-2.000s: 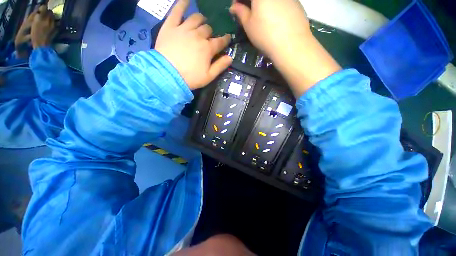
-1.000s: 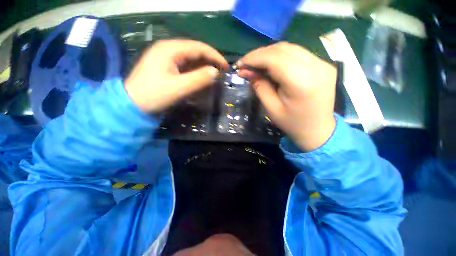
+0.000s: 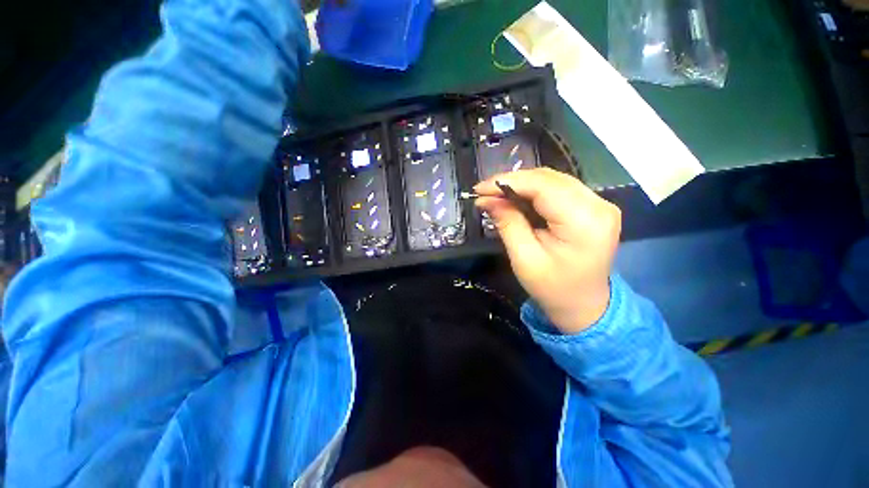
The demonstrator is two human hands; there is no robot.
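Observation:
A long black assembly tray [image 3: 448, 253] holds several black phone housings side by side, each with a pale square near its top and small white and orange marks. My right hand [image 3: 562, 238] is over the tray's right part, its thumb and forefinger pinched on thin dark tweezers [image 3: 510, 193]. Their light tip points left, over the edge of a phone housing [image 3: 440, 205]. I cannot tell whether the tip holds anything. My left arm reaches up at the left over the tray's left end; my left hand is out of the picture past the top edge.
A blue parts bin [image 3: 376, 33] is behind the tray. A long white strip [image 3: 610, 110] lies beyond the tray's right end, with a yellow loop [image 3: 505, 55] at its upper end. A clear plastic bag [image 3: 667, 43] is at the back right.
My hands were together at the top of a housing; my left hand has since gone up out of view and my right hand lower over the tray. The view has shifted, showing more of the tray.

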